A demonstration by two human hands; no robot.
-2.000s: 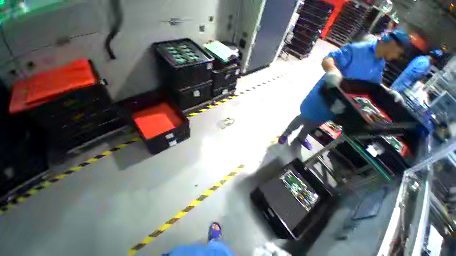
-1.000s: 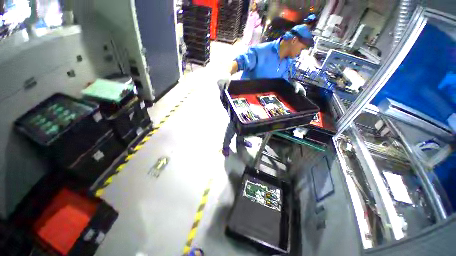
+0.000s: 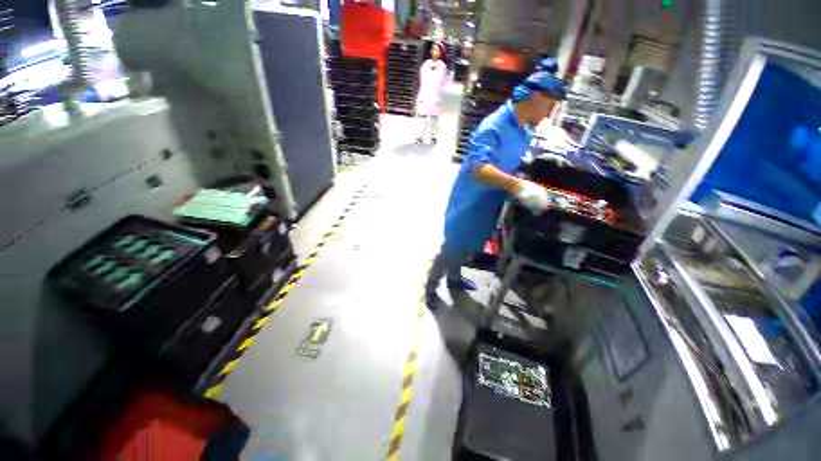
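Observation:
Neither my left hand nor my right hand is in view. Nearest in front, a shallow black tote (image 3: 504, 434) sits on the floor at the lower right, with a green circuit board (image 3: 515, 377) lying at its far end. The conveyor rails (image 3: 689, 347) run along the right side beside a blue-windowed machine. Another person in blue (image 3: 486, 171) with a white glove holds a black bin (image 3: 576, 236) with boards and a red liner over the cart or stand at the conveyor's end.
Stacked black bins (image 3: 171, 315) stand at the left, one holding green parts. A red-lined bin (image 3: 157, 428) is at the lower left, blurred. Yellow-black tape (image 3: 407, 383) marks the floor. A person in pink (image 3: 432, 85) stands far down the aisle.
My view has swung right and up along the aisle. The other person has moved the black bin from the aisle side onto or just above the stand. The pink-clothed person shows more fully.

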